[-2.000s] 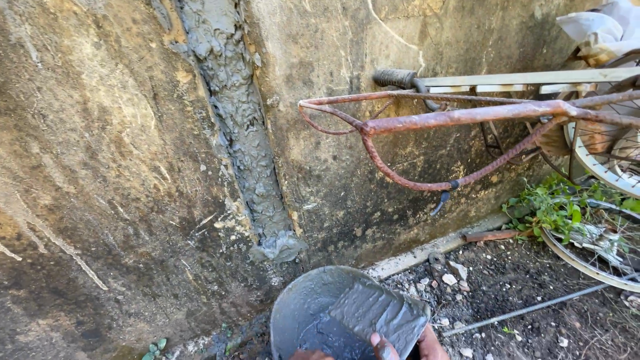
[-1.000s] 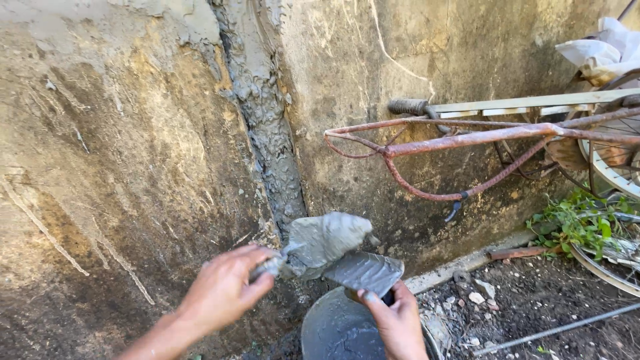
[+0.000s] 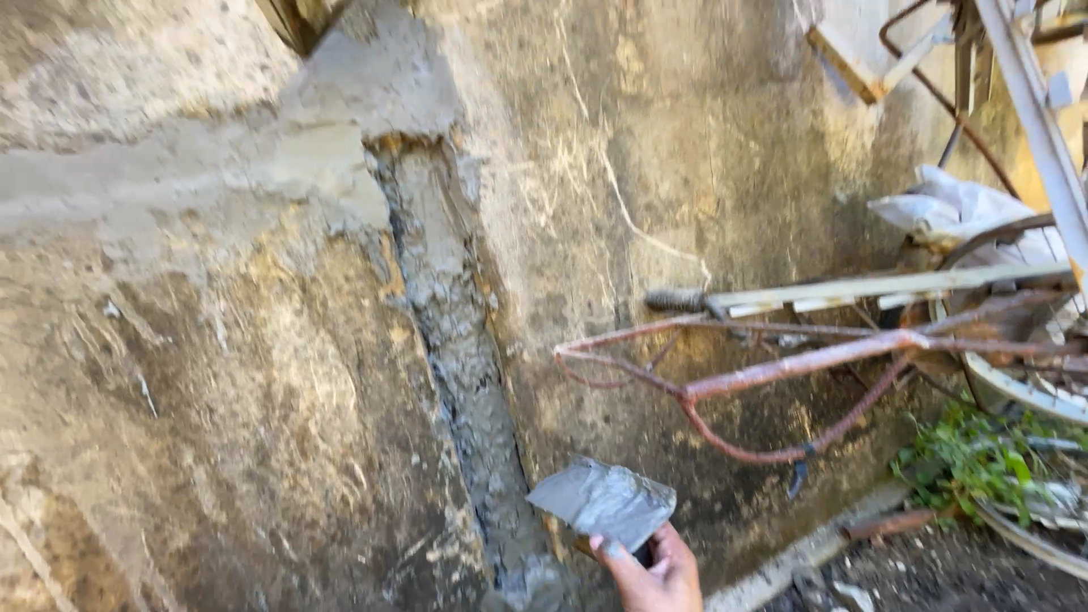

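Observation:
My right hand (image 3: 650, 574), at the bottom right of centre, holds a small flat board (image 3: 605, 503) with wet grey mortar spread on its top. Just left of the board, a long channel in the stained wall (image 3: 255, 382) is filled with rough wet mortar (image 3: 476, 382). A smoother grey band of mortar (image 3: 195, 174) runs leftward from near the channel's upper end. My left hand is out of the frame, and the trowel and the bucket cannot be seen.
A rusty metal frame (image 3: 790, 365) juts out along the wall at the right, with a pale metal bar (image 3: 892, 287) above it. White bags (image 3: 952, 204), green plants (image 3: 977, 455) and a wheel rim (image 3: 1028, 387) lie farther right. A brownish object (image 3: 297, 21) hangs into the top edge.
The view has shifted upward along the wall. My left hand and the trowel, seen over the board one second ago, have left the frame. The bucket has also gone out of view.

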